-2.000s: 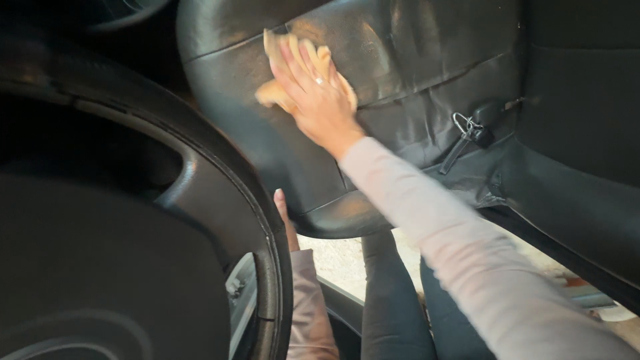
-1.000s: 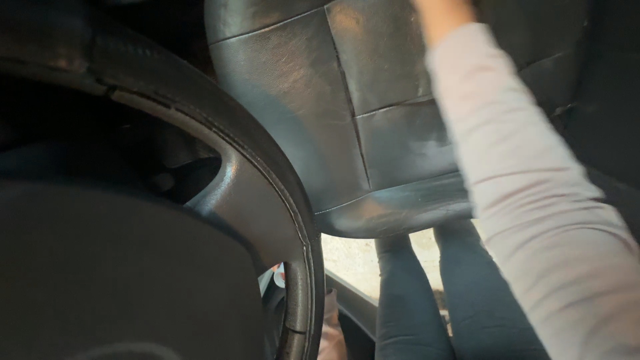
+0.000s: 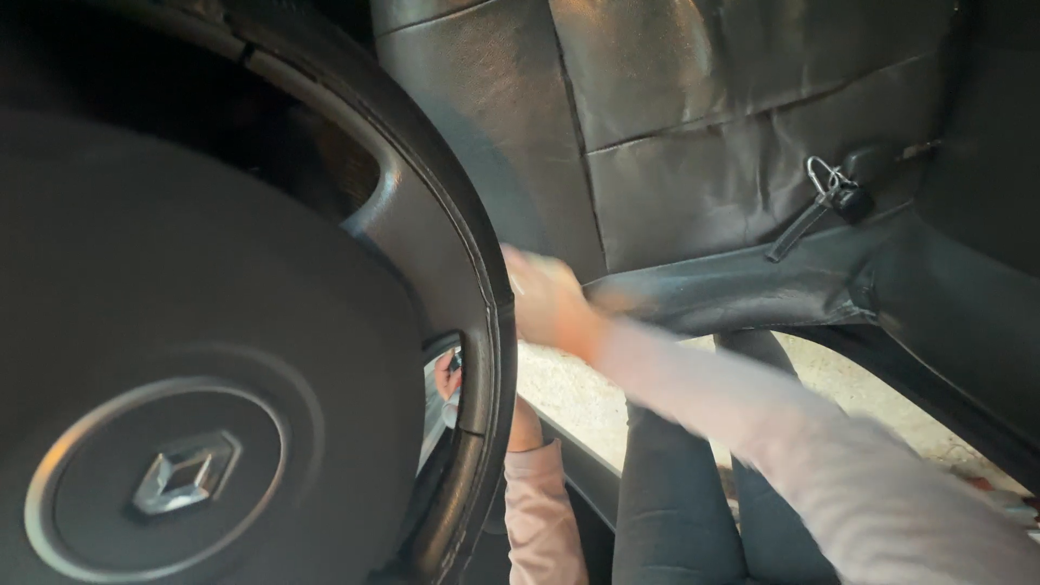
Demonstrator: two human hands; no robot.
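My right hand, blurred, is at the front edge of the black leather-like car seat, right beside the steering wheel rim, which hides its fingertips. Whether it holds a cloth cannot be told. Lower down, my left hand is mostly behind the rim, with its wrist in view. Fingers also show through a gap in the wheel, near a small dark thing that is too unclear to name. A bunch of keys with a metal carabiner and a strap lies on the seat's right part.
The steering wheel hub, with a Renault emblem, fills the left side. The seat backrest stands at the right. Below the seat, my legs show in the open doorway above pale ground, beside the dark door sill.
My right hand, wiping the seat with a yellowish cloth two seconds ago, has come down to the seat's front edge by the wheel. The keys, out of sight one second ago, show again.
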